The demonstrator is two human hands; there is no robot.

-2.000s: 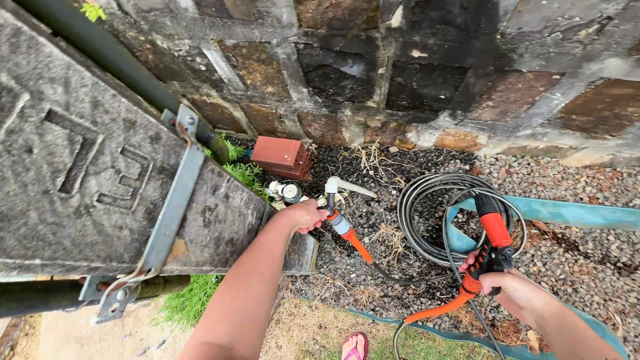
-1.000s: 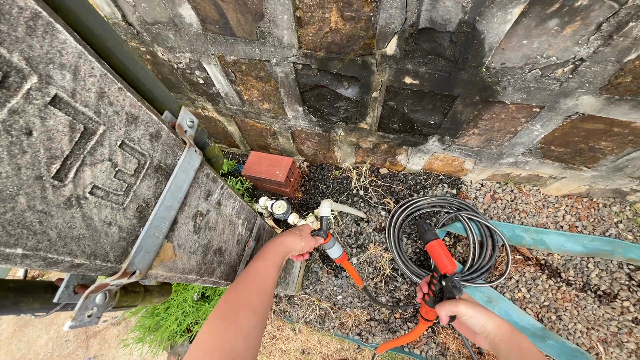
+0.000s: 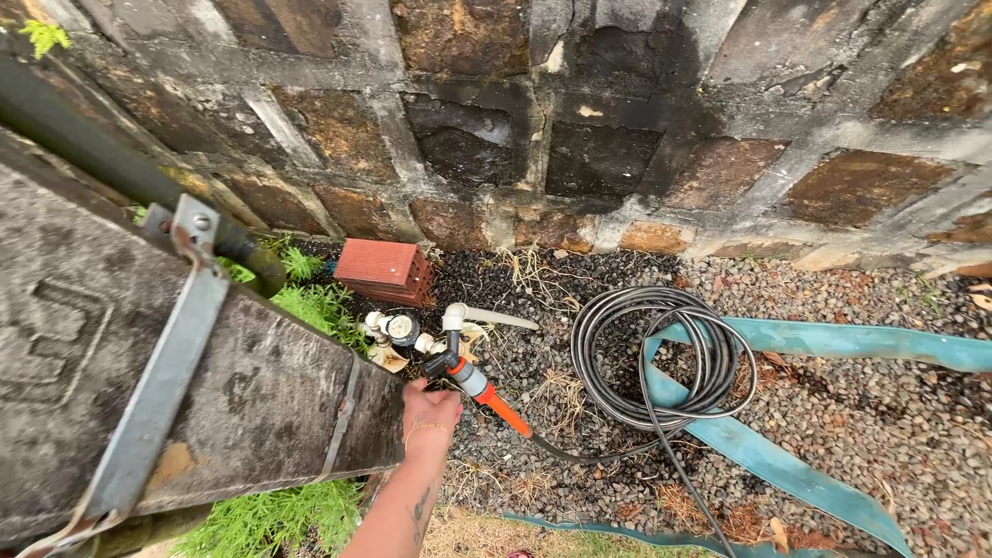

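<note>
My left hand [image 3: 430, 411] has its fingers at the black tap [image 3: 440, 362] beside the concrete slab; whether they grip it cannot be told. From the tap, a grey and orange hose connector [image 3: 484, 391] slopes down to a thin black hose. That hose leads to a coiled black hose [image 3: 601, 349] on the gravel. A white pipe elbow [image 3: 455, 316] stands above the tap, and a round water meter [image 3: 402, 329] with white fittings lies to its left. My right hand and the orange and black spray gun are out of view.
A stone wall [image 3: 604, 155] runs behind the gravel. The concrete slab [image 3: 256, 387] with a metal bracket [image 3: 155, 387] fills the left side. Red bricks [image 3: 380, 267] sit near the wall. A flat blue hose [image 3: 798, 457] passes under the coil. Green plants [image 3: 271, 519] grow below the slab.
My right hand and the spray gun, seen at the lower right before, have left the view. My left hand has shifted to the lower left side of the tap.
</note>
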